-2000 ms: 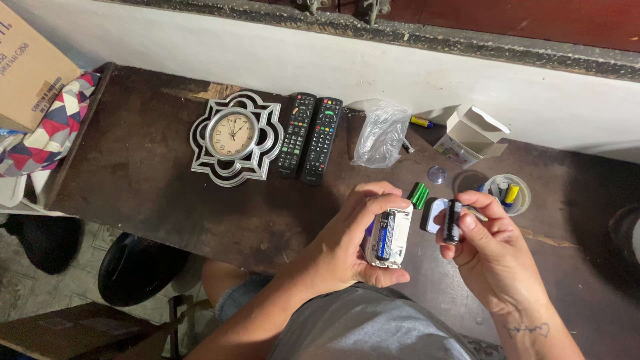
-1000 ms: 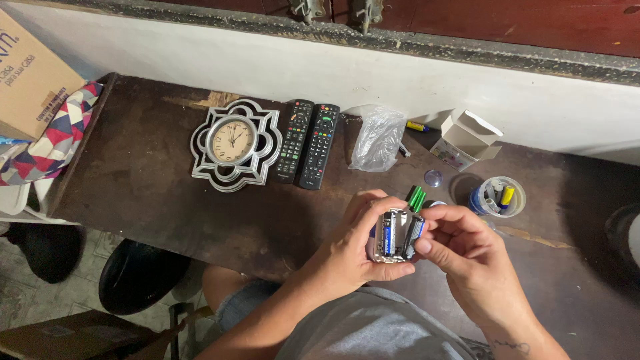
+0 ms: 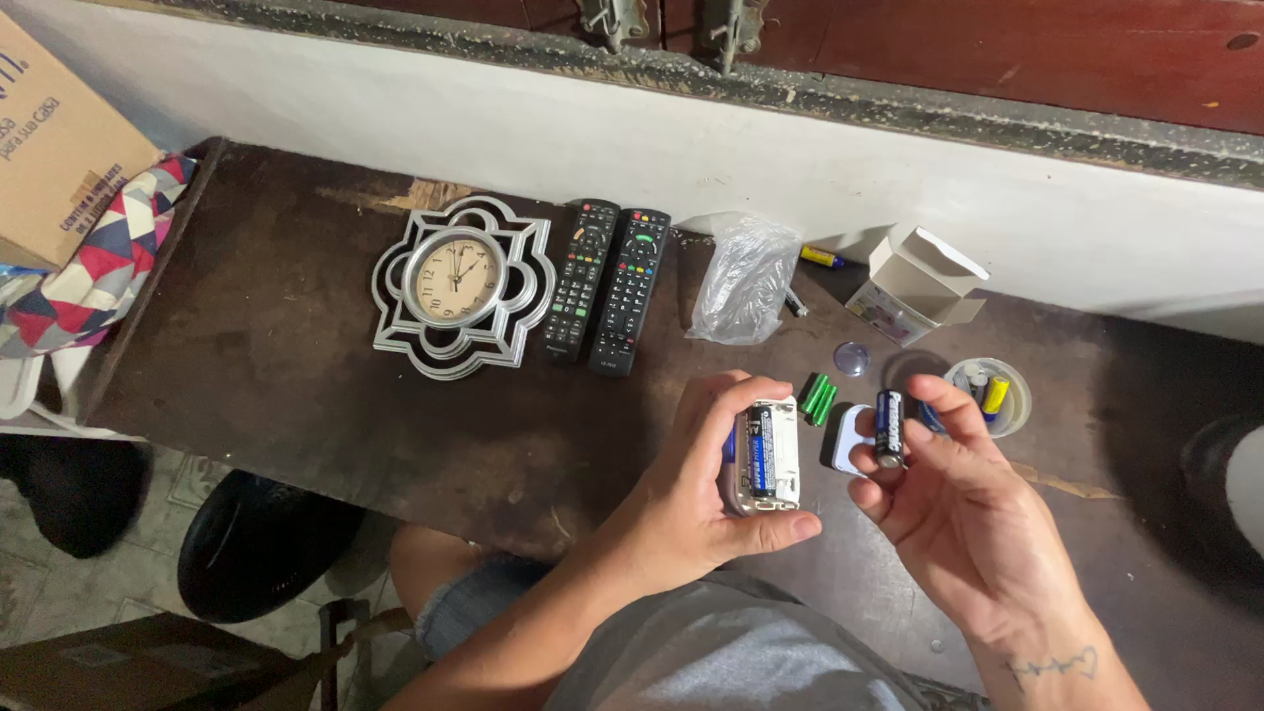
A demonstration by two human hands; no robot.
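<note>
My left hand [image 3: 706,474] grips a small white device [image 3: 785,449] whose battery compartment faces up. One blue and black battery [image 3: 761,452] lies in its left side; the slot beside it holds no battery. To the right, my right hand [image 3: 963,484] holds a black and blue Panasonic battery [image 3: 889,430] upright between thumb and fingers. Partly behind those fingers, a pale plastic cover [image 3: 849,437] rests on the dark wooden table [image 3: 474,464]. Two green batteries [image 3: 819,399] lie side by side between the hands, beyond the device.
A silver-framed clock [image 3: 456,278] and two remote controls [image 3: 581,281] lie at the left. Further right are a clear plastic bag [image 3: 746,281], a yellow battery [image 3: 822,257], an open small carton [image 3: 904,296], a clear round dome [image 3: 851,358] and a tub [image 3: 1022,395] of batteries.
A second ago my right hand had its battery at the device's compartment; now it is away to the right, still holding a battery. The left hand keeps its hold on the device.
</note>
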